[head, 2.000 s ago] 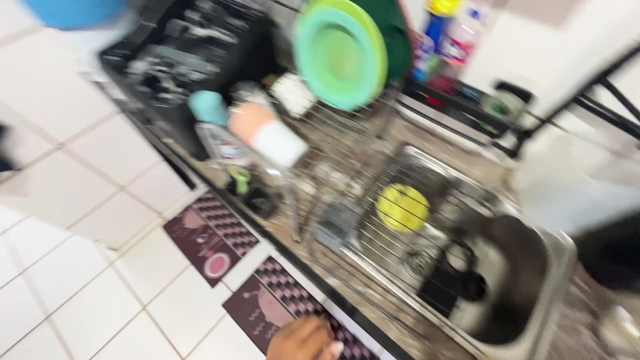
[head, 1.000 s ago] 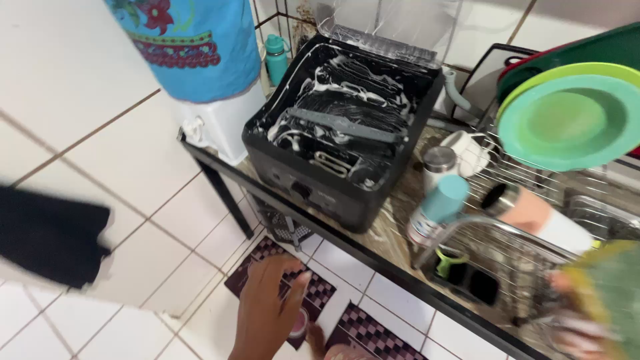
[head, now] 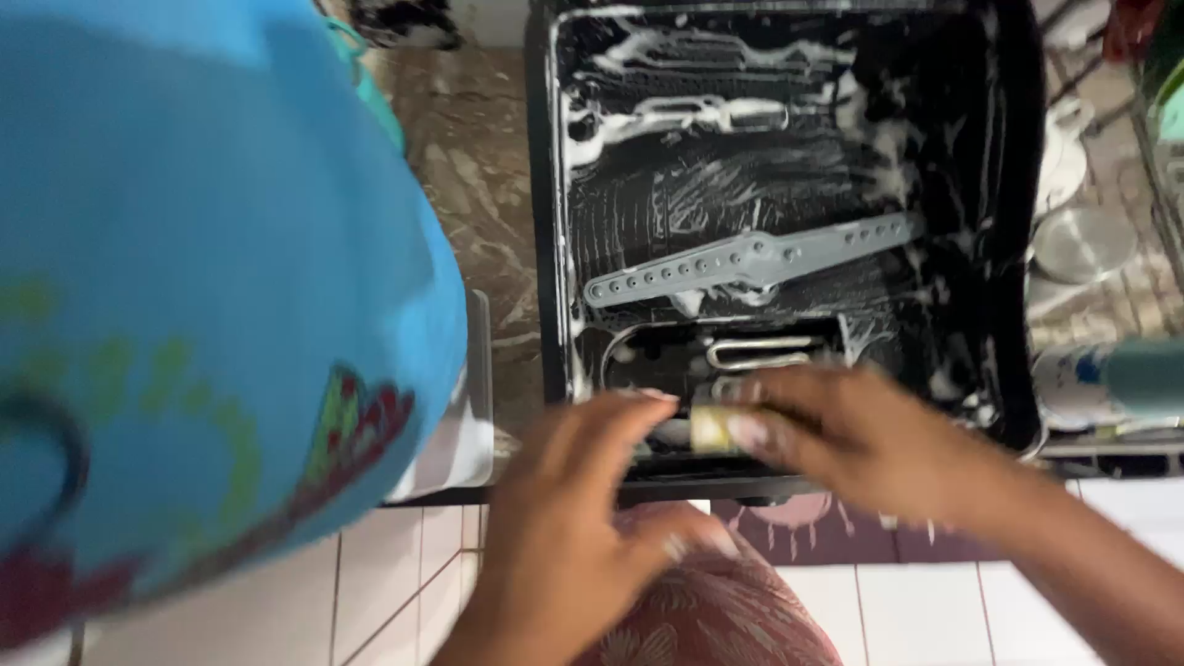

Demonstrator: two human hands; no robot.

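Note:
Soap suds streak the inside of a black appliance basin (head: 543,231), where a grey perforated spray arm (head: 751,259) lies across the middle. A metal loop-shaped heating element (head: 763,353) shows nearer the front wall. My right hand (head: 832,425) grips a yellowish sponge (head: 712,427) against the front part of the basin. To its left, my left hand (head: 592,509) is blurred above the front rim, fingers apart and holding nothing visible. The two hands hide part of the basin's front edge.
A blue cloth cover (head: 231,231) with coloured decoration bulges close on the left. A marbled countertop (head: 462,166) lies between it and the basin. At the right are a bottle with a teal cap (head: 1138,379), a metal cup (head: 1084,245) and a white cup (head: 1064,166).
The view has moved in close over the basin. My right hand is now inside it with the sponge, and my left hand is over its front edge.

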